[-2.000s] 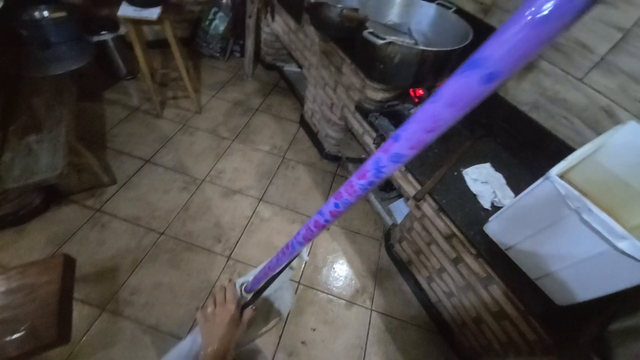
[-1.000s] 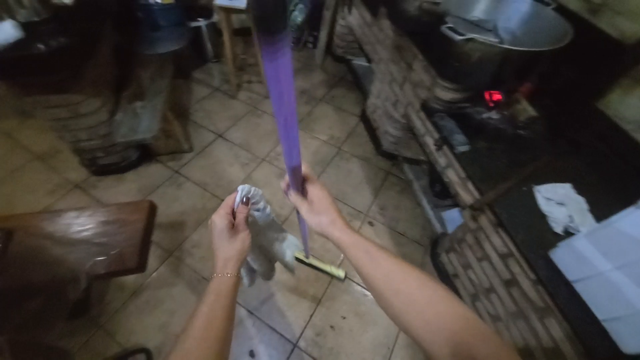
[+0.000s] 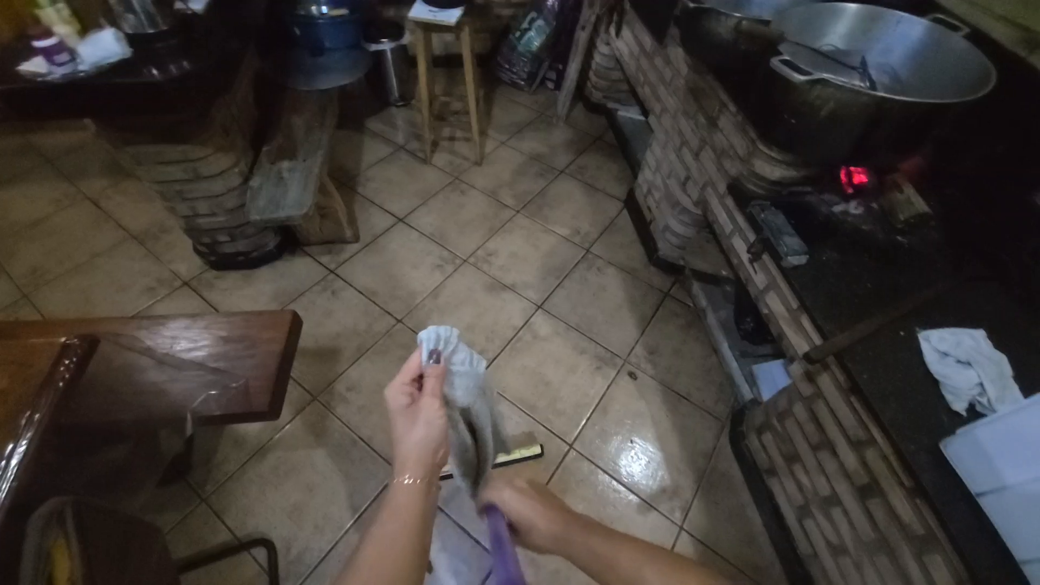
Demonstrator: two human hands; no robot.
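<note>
Pinched between the thumb and fingers of my left hand (image 3: 418, 414) is the top edge of a damp, whitish cloth (image 3: 467, 386), which hangs down in front of me. My right hand (image 3: 524, 512) is closed around a purple handle (image 3: 504, 552) at the bottom of the view, close to the cloth's lower part. Behind the cloth, a squeegee head (image 3: 520, 455) with a pale yellow strip lies low over the tiled floor (image 3: 455, 268); the cloth hides its middle. Where the handle joins it is hidden.
A brick stove counter (image 3: 804, 471) runs along the right, bearing large metal pots (image 3: 918, 57), glowing embers (image 3: 855, 179), a white rag (image 3: 971, 366) and a white container (image 3: 999, 471). On the left are a wooden tabletop (image 3: 268, 357) and a bench (image 3: 292, 179). A wooden stool (image 3: 471, 89) stands farther back.
The purple handle, earlier rising high across the view, now points down toward the bottom edge. My right hand has moved lower, and the cloth hangs before the squeegee head.
</note>
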